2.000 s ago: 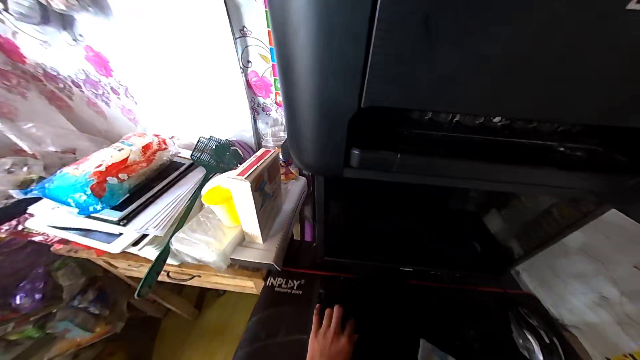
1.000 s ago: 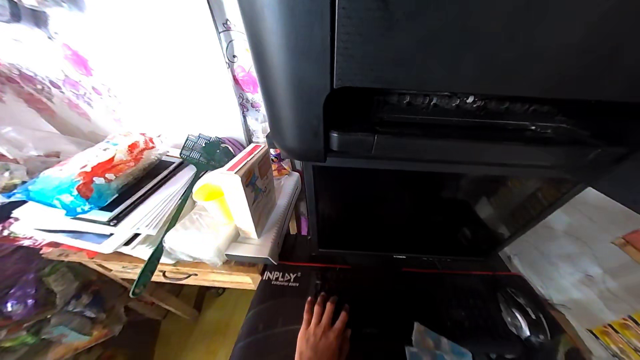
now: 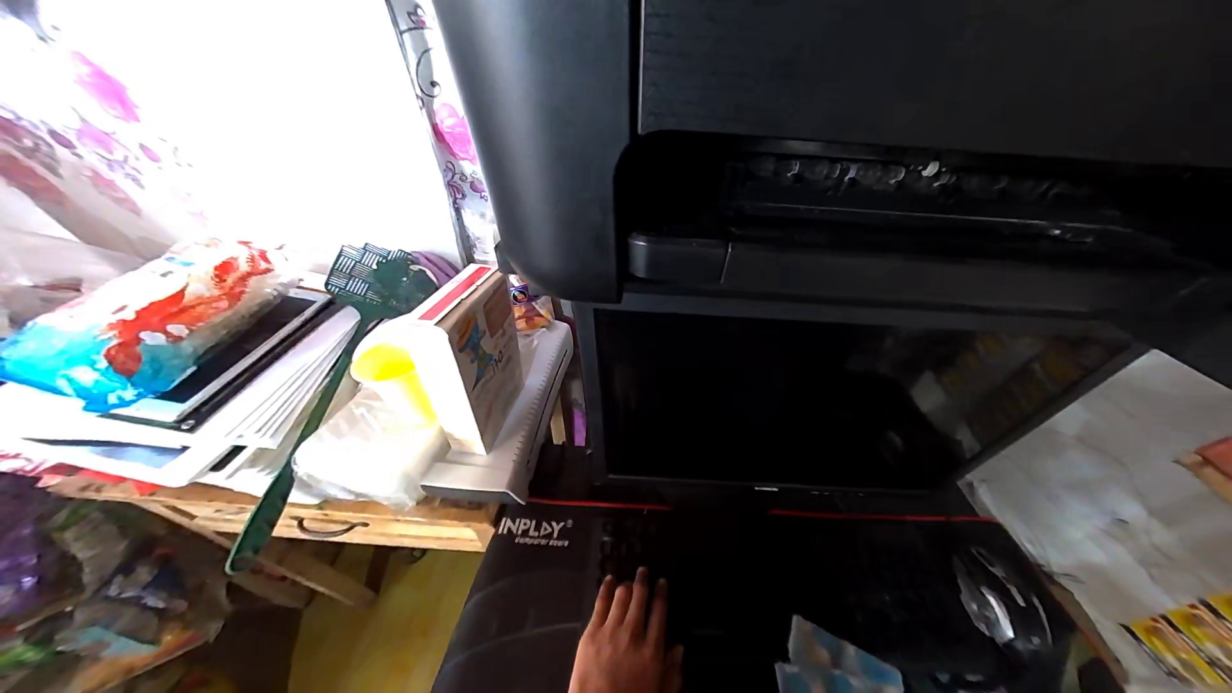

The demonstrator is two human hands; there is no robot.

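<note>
My left hand (image 3: 628,630) rests palm down at the left end of a dark keyboard (image 3: 621,544), its fingers slightly spread and holding nothing. Under the keyboard lies a black desk mat (image 3: 510,616) with a red edge line. Behind it stands a monitor (image 3: 751,404) with a dark screen. A computer mouse (image 3: 1001,602) sits at the right of the mat. Near the bottom edge lies a bluish piece of packaging or paper (image 3: 833,664). My right hand is out of view.
A large black printer-like machine (image 3: 549,144) overhangs the monitor. On the wooden side table (image 3: 462,529) at left are a green fly swatter (image 3: 318,414), a carton (image 3: 481,356), a yellow cup (image 3: 390,371), papers (image 3: 279,395) and a red-and-blue plastic pack (image 3: 164,322). Yellow packets (image 3: 1189,635) lie at lower right.
My left hand stays at the left part of the keyboard, with more of it seen than two seconds ago. The view has shifted somewhat to the right.
</note>
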